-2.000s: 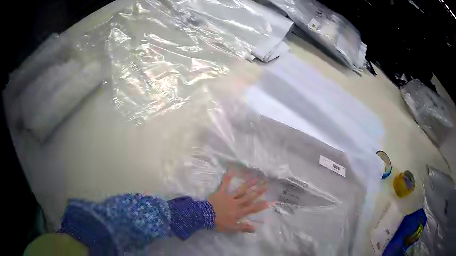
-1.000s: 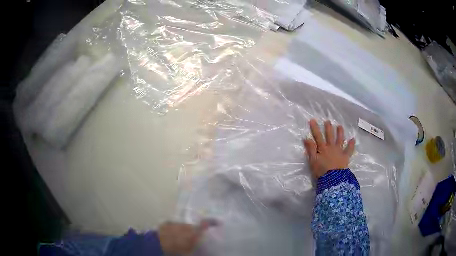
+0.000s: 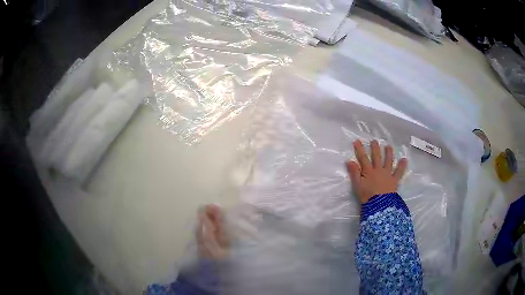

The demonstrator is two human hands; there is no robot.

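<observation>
A packed item (image 3: 322,150) in a shiny clear bag lies flat before me, its grey-brown shape showing through. A white barcode sticker (image 3: 426,146) is near its upper right corner. My right hand (image 3: 377,173) lies flat on the bag, palm down with fingers spread, left of the sticker. My left hand (image 3: 213,230) is blurred at the bag's lower left edge; whether it grips the plastic cannot be told. The bag's near part is blurred and cut off by the frame's bottom.
Loose clear bags (image 3: 201,63) lie beyond. White stuffing rolls (image 3: 95,129) are at the left table edge. White tissue sheets (image 3: 403,75) lie behind the item. A blue tape roll (image 3: 482,145), yellow tape roll (image 3: 506,165), label sheet (image 3: 492,224) and blue dispenser (image 3: 509,233) are at right.
My right hand has come into view and rests on the bag. My left hand has left the bag's middle for its left edge, and over the last second has moved up the view.
</observation>
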